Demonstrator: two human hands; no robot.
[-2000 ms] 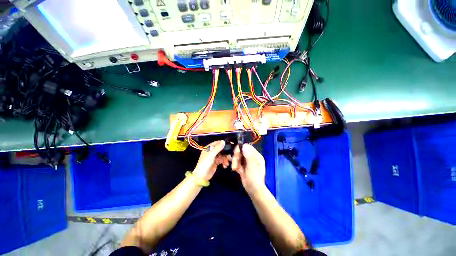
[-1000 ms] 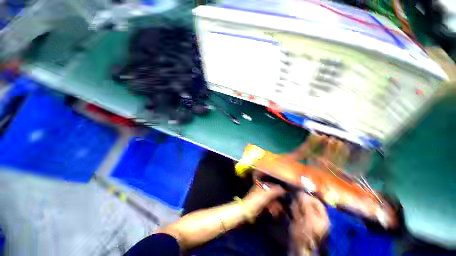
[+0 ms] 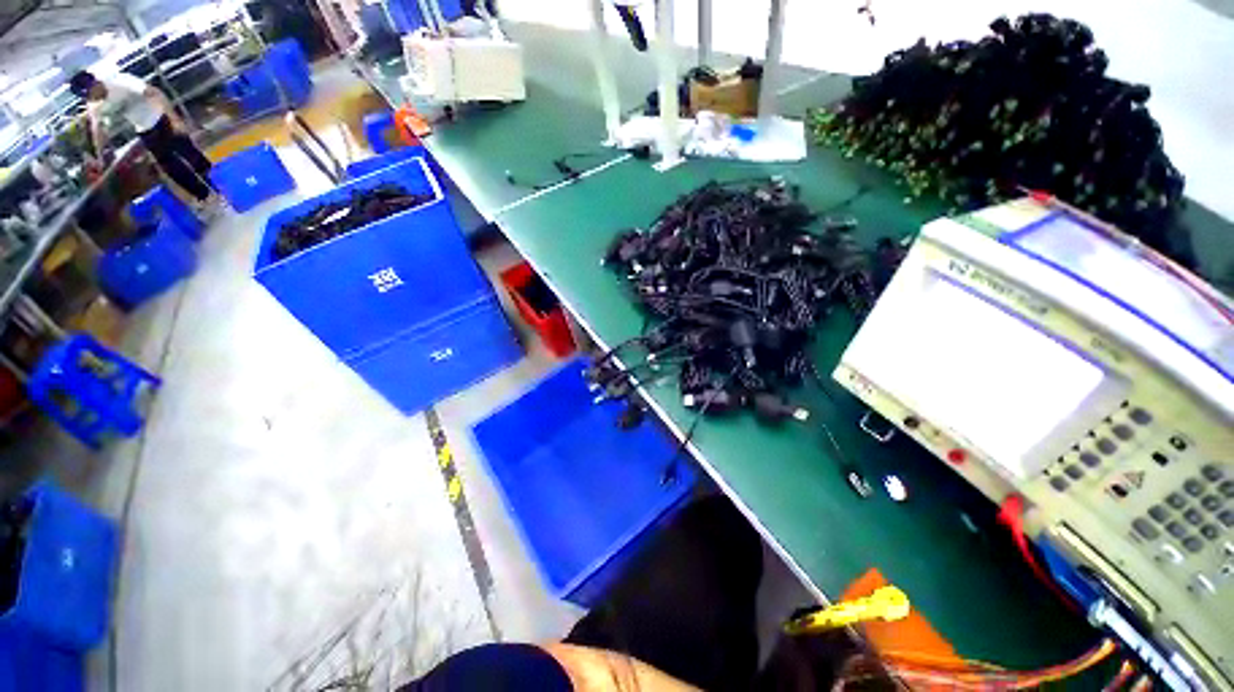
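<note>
The cream cable tester [image 3: 1150,466] stands on the green bench at the right, its screen tilted in view. Red, orange and yellow test leads [image 3: 1001,672] run along the bottom edge below its blue adapter board [image 3: 1079,579]. The orange fixture board [image 3: 913,635] carries a bright yellow piece [image 3: 866,611] at its left end. A tangled pile of black cables [image 3: 731,284] lies left of the tester, some hanging over the bench edge. Only part of my left forearm shows at the bottom edge; both hands are cut off, so what they hold is hidden.
An empty blue tote [image 3: 575,473] sits below the bench edge. A taller blue tote [image 3: 393,291] holds black cables. A small red bin [image 3: 537,311] is beside it. A larger black heap [image 3: 1015,122] lies behind the tester. A person [image 3: 142,122] stands far left.
The view has swung left and up along the bench. The tester and fixture board have shifted to the lower right, and both hands have left the picture.
</note>
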